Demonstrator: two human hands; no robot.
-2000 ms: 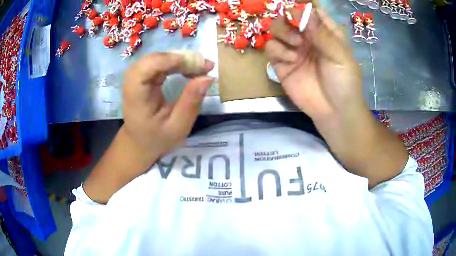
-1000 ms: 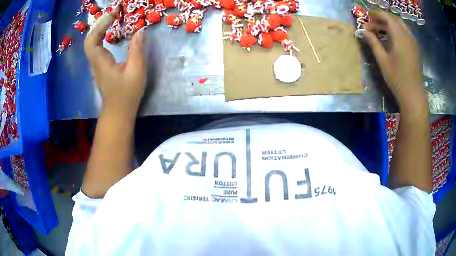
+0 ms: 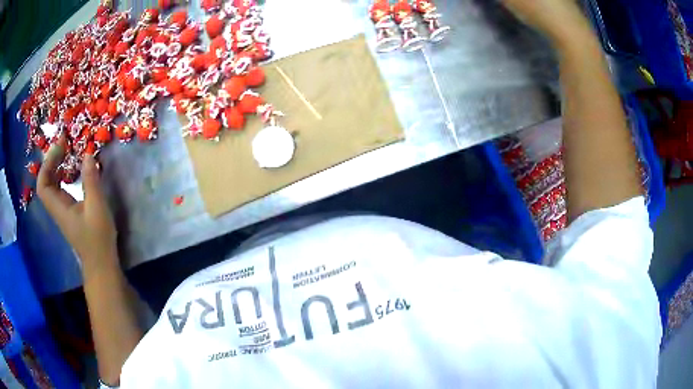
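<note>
Red-and-white figurines (image 3: 152, 68) lie in a large heap at the upper left, its right end resting on a cardboard pad (image 3: 327, 144). My left hand (image 3: 80, 194) is at the heap's lower left edge, thumb and finger apart, with nothing clearly held. My right hand (image 3: 532, 9) is cut off by the top edge, so its fingers are hidden. Three figurines (image 3: 409, 26) stand in a row on the metal table, right of the pad. A white round dish (image 3: 273, 147) and a thin pale stick (image 3: 300, 93) lie on the pad.
The metal table's (image 3: 304, 196) front edge runs slanting in front of my body. A small red piece (image 3: 178, 200) lies left of the pad. A blue crate (image 3: 517, 199) with rows of figurines is below the table at right. More blue crates stand at both sides.
The view has turned, so table and pad look tilted. My right hand has left the standing figurines and moved to the top edge. My left hand is lower at the heap's left side.
</note>
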